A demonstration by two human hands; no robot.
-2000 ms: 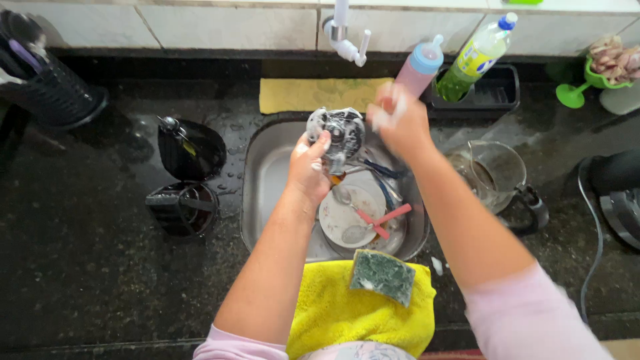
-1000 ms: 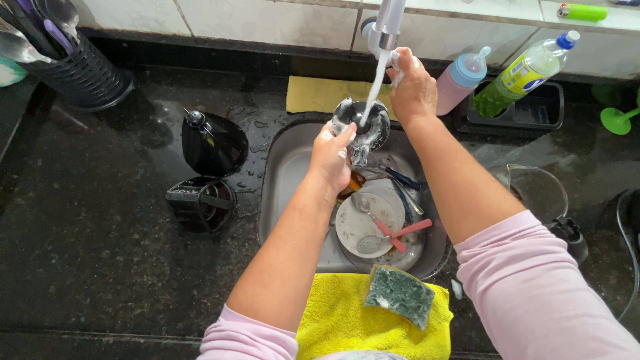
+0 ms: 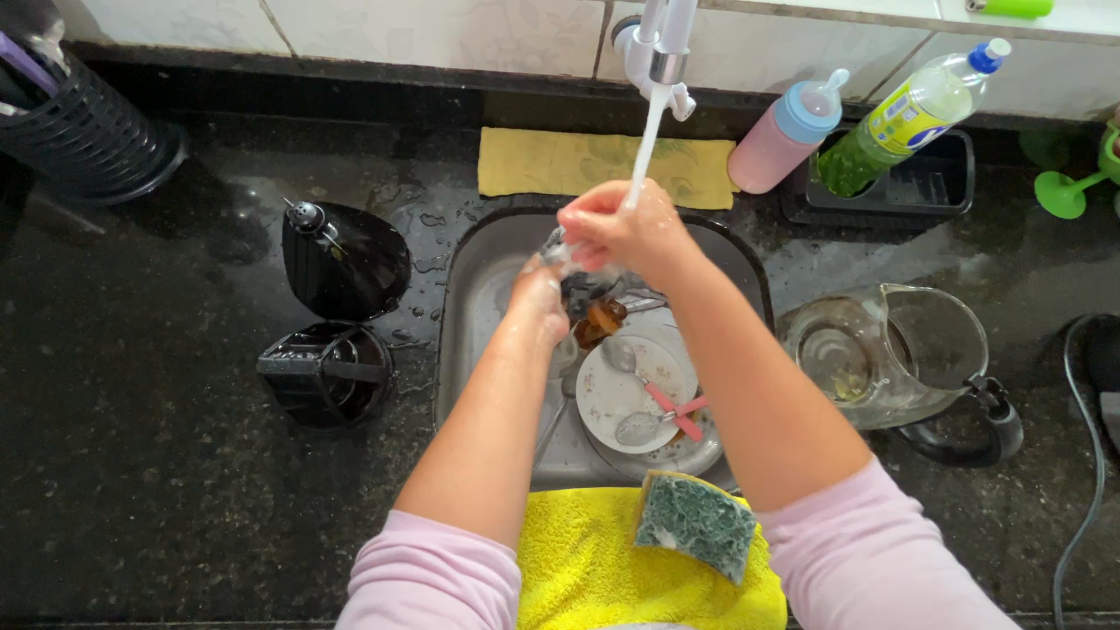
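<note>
Water runs from the white faucet [image 3: 667, 66] onto my right hand [image 3: 626, 229], whose fingers are bent over a soapy dark item [image 3: 584, 284]. My left hand [image 3: 535, 302] holds that item from the left, above the steel sink [image 3: 477, 289]; most of it is hidden by my hands, so its kind is unclear. Whether my right hand grips it too cannot be told. Below them in the sink lie a white plate [image 3: 604, 394], spoons with pink handles [image 3: 687, 420] and a brown item [image 3: 600, 324]. A green scouring sponge [image 3: 697, 525] rests on a yellow towel [image 3: 577, 560] at the front edge.
Left of the sink stand a black container [image 3: 346, 267] and a black holder [image 3: 328, 376]. A glass jug [image 3: 936, 337] lies at the right. Behind are a yellow cloth [image 3: 525, 162], a pink baby bottle [image 3: 774, 144] and a green soap bottle [image 3: 901, 122]. A utensil basket [image 3: 87, 140] stands far left.
Two seconds ago no water ran; it was running one second ago. My right hand has come down from beside the faucet to the soapy item, under the stream.
</note>
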